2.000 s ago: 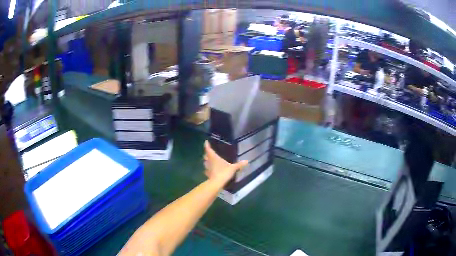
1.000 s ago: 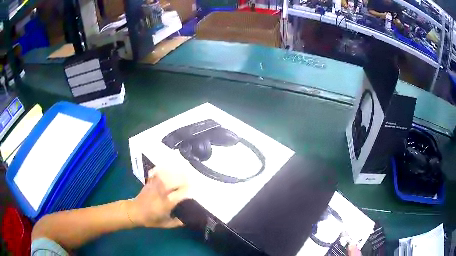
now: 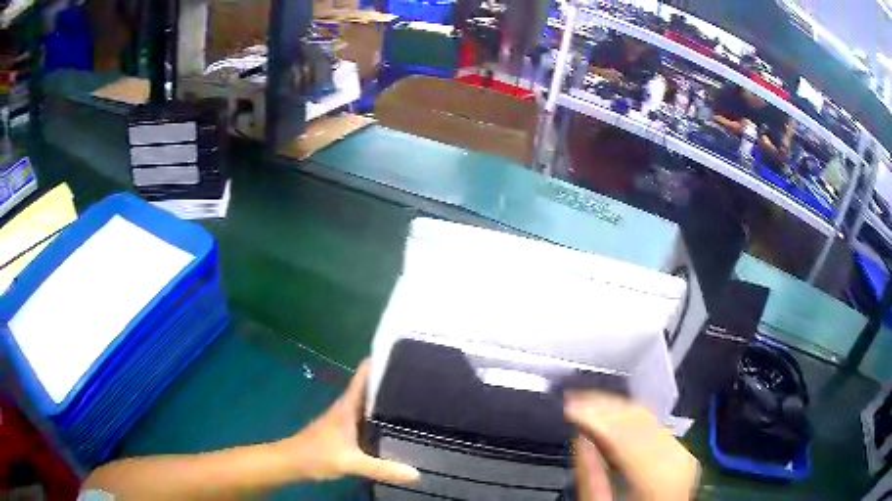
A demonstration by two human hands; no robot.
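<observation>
An open retail box (image 3: 469,470) stands right in front of me, its pale bars facing me and its white flap (image 3: 538,294) raised at the back. A black insert (image 3: 425,387) with a white gap fills its opening. My left hand (image 3: 342,440) grips the box's left side, thumb on the barred face. My right hand (image 3: 631,445) is blurred at the opening's right part, its fingertips over a dark patch. Whether it holds a thin black piece there I cannot tell.
Stacked blue trays (image 3: 186,323) with a white top sheet stand left. Another retail box (image 3: 166,157) stands behind them. Right of my box are a black box (image 3: 724,333) and headphones (image 3: 773,391) in a blue tray (image 3: 763,465). A raised green shelf (image 3: 489,196) runs behind.
The box lay tilted with its headphone picture up; now it stands upright, open, barred side towards me. My left hand has moved to its left side and my right hand up to its opening.
</observation>
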